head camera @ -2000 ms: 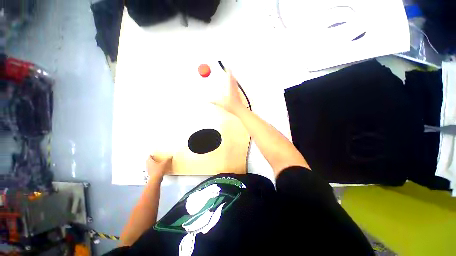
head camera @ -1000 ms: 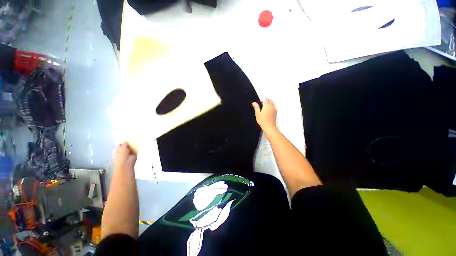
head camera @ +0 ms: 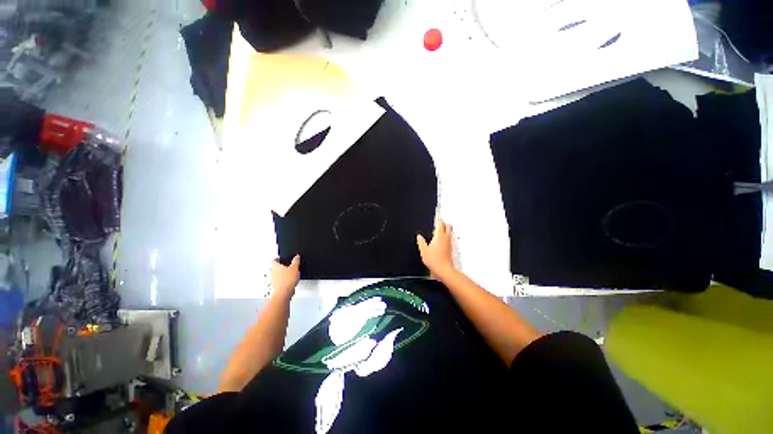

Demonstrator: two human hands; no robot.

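A black cut panel lies in front of me, with a faint oval line marked on its lower half. The card template lies over its upper left part, glaring nearly white at its lower end. Its oval hole shows part black, part white. My left hand holds the panel's lower left corner. My right hand is at the panel's lower right edge, thumb on top and fingers at the rim. The fingers' undersides are hidden.
A black panel stack with an oval line lies at right. White pattern pieces lie at the far right, and a red cap shows at the far side. Black bundles lie at the far edge, yellow-green fabric at near right.
The template has moved off to the upper left, uncovering the panel and its oval line. My left hand has let go of the template and moved to the panel's corner. My right hand has moved nearer me.
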